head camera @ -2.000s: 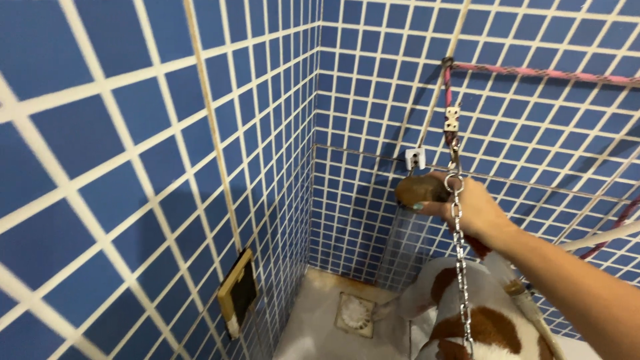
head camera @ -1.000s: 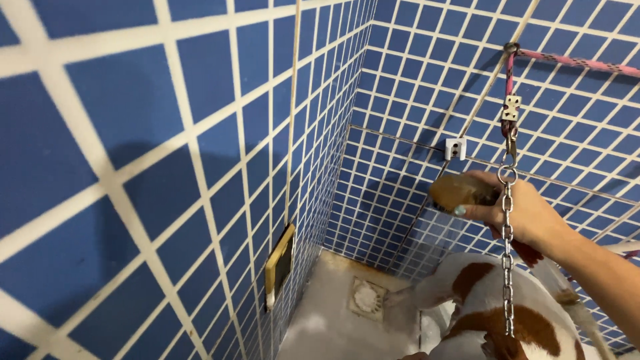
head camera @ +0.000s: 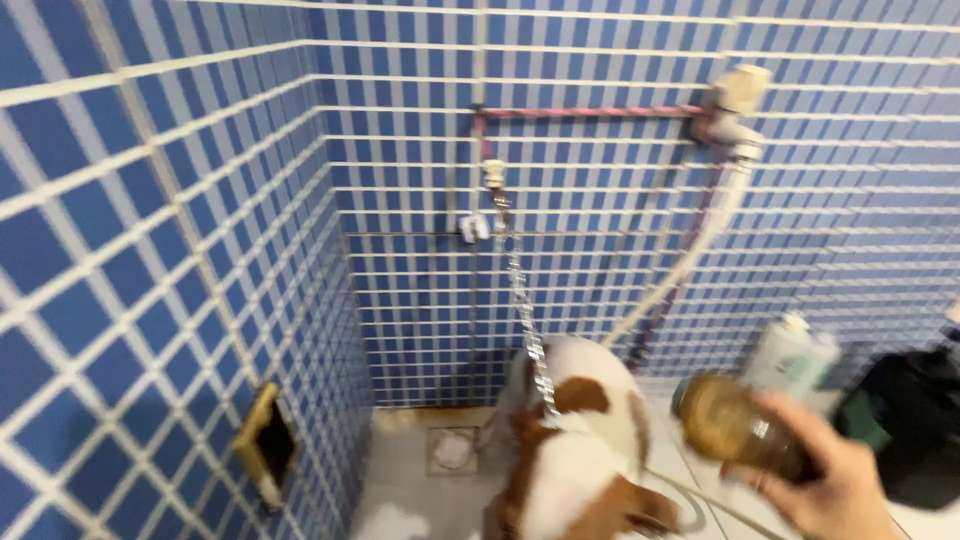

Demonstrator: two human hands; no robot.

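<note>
My right hand (head camera: 832,480) grips a brownish, see-through bottle (head camera: 735,427), tilted on its side, at the lower right. Left of it stands a brown-and-white dog (head camera: 577,450), seen from above. A metal chain (head camera: 529,322) runs from the dog's neck up to a pink rope leash (head camera: 592,112), which is tied along the wall to a tap (head camera: 739,97). My left hand is out of the frame. The picture is blurred, so what is inside the bottle cannot be told.
Blue tiled walls meet in a corner. A floor drain (head camera: 452,450) lies in front of the dog. A pale hose (head camera: 705,247) hangs from the tap. Pump bottles (head camera: 787,356) and a black bag-like thing (head camera: 907,435) are at the right. An open wall box (head camera: 268,446) is at the left.
My right hand has moved with the bottle from near the wall hook, beside the chain, to the right of the dog. The view has swung right, showing the tap and pump bottles.
</note>
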